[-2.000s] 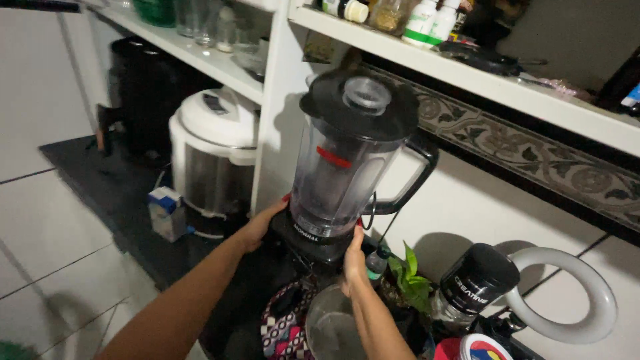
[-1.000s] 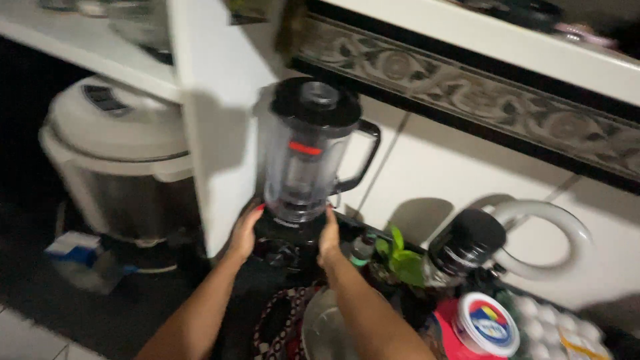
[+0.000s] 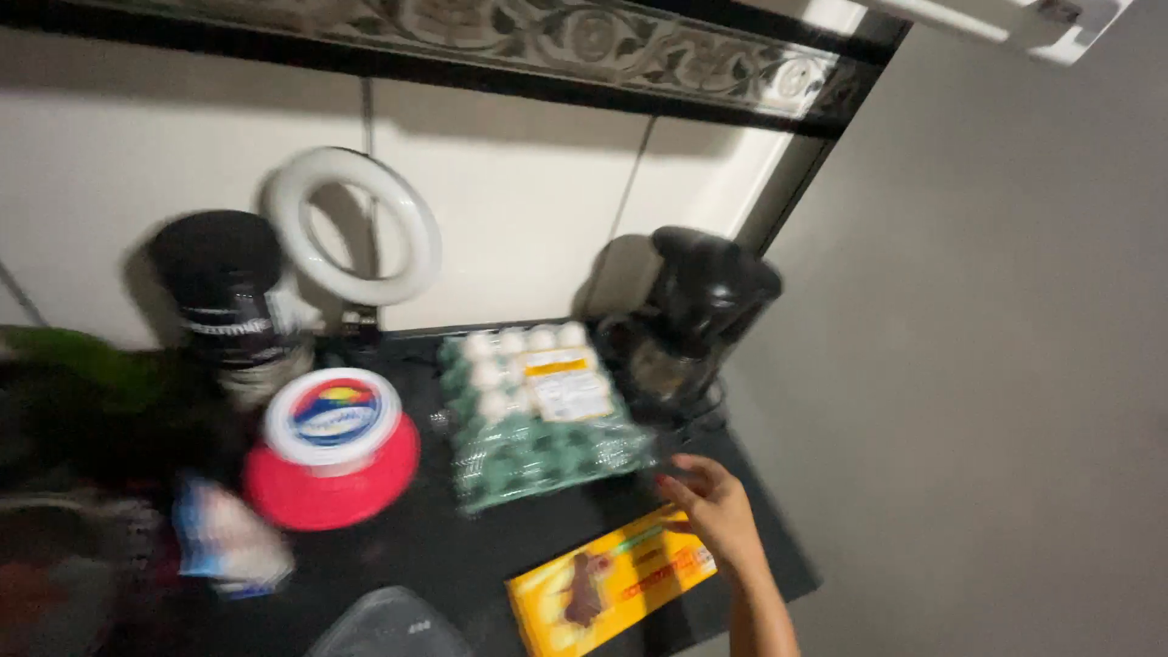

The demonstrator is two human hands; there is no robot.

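My right hand (image 3: 712, 506) hovers at the right end of a yellow box (image 3: 616, 584) lying on the dark counter; its fingers are apart and overlap the box's upper corner, and I cannot tell whether they touch it. Just beyond the fingertips is a green egg tray (image 3: 538, 456) in clear plastic, with white eggs (image 3: 493, 374) at its back and a label on top. Behind the tray, at its right, stands a black coffee maker (image 3: 703, 310). My left hand is out of view. The picture is blurred.
A tub with a white lid (image 3: 333, 415) sits on a red round container (image 3: 338, 488). Behind are a black-lidded jar (image 3: 219, 283) and a white ring light (image 3: 356, 224). A clear plastic lid or container (image 3: 392, 630) lies at the front. A wall bounds the counter's right side.
Both hands were at the blender's base; now the right hand is by the yellow box and the left has left the view. The view has swung right, away from the blender.
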